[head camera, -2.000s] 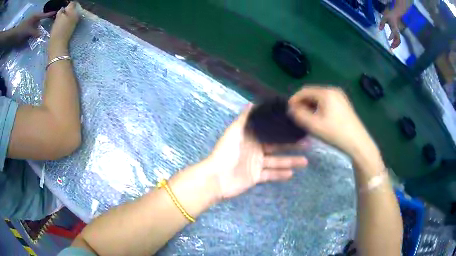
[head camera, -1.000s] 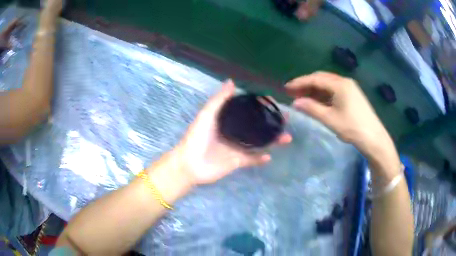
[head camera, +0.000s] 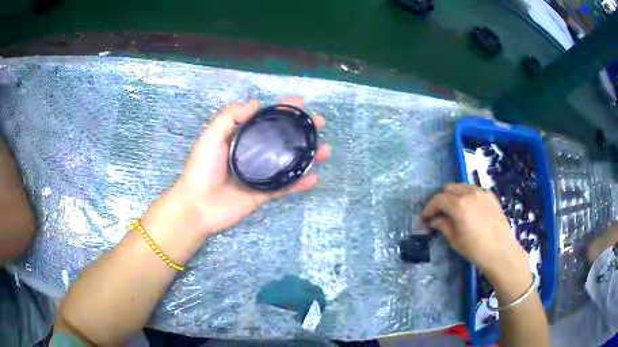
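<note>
A round glossy black housing (head camera: 273, 148) with a raised rim lies in my left hand (head camera: 227, 169), palm up, with the fingers around its far side and the thumb at its edge. My right hand (head camera: 467, 223) is over the worktop just left of the blue parts bin (head camera: 547, 203). Its fingertips are together beside a small black insert (head camera: 415, 249) lying on the bubble wrap. Whether the fingers pinch a part cannot be told. The bin holds many small black pieces.
A green conveyor belt (head camera: 271, 27) with black units runs beyond the worktop. A teal scrap (head camera: 291, 293) with a white tag lies near the front edge. A clear blister tray (head camera: 583, 196) is right of the bin. Other people's arms show at both sides.
The view has swung right and down. My right hand has left the housing and moved right and down to the small parts. My left hand still holds the housing, its inside now clearly visible.
</note>
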